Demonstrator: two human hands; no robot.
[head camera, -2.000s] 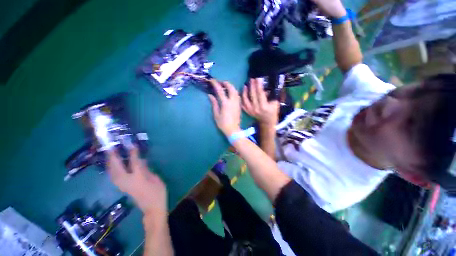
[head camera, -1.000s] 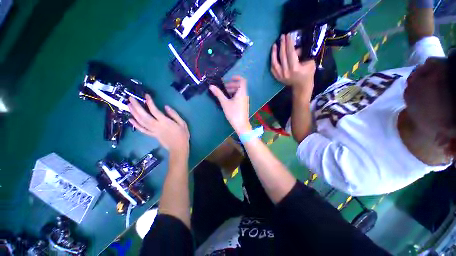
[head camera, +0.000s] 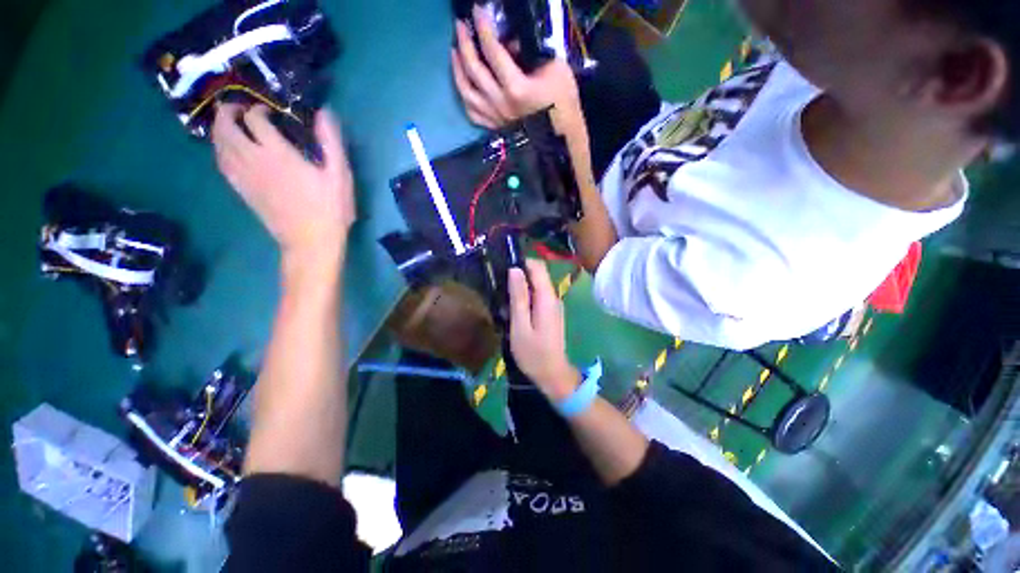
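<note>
My right hand (head camera: 539, 325) grips the narrow arm of an open black unit (head camera: 526, 196), held over the bench's front edge. A flat white ribbon cable (head camera: 434, 188) sticks up from this unit, and thin red wires curve across its dark plate. A small green dot shows on the plate. My left hand (head camera: 280, 174) is on another black unit (head camera: 241, 56) at the upper left of the bench, with white ribbon and yellow wires. Its fingers curl at the lower side of this unit and are partly hidden, thumb apart.
More black units lie at the left (head camera: 112, 263) and lower left (head camera: 190, 431). An open white parts box (head camera: 84, 476) stands at the lower left. A person in a white shirt (head camera: 772, 213) is close on the right, a hand on another unit (head camera: 531, 28) at the top.
My right hand has brought its unit off the bench area toward me. My left hand has gone from the left unit to the upper one. The view has shifted.
</note>
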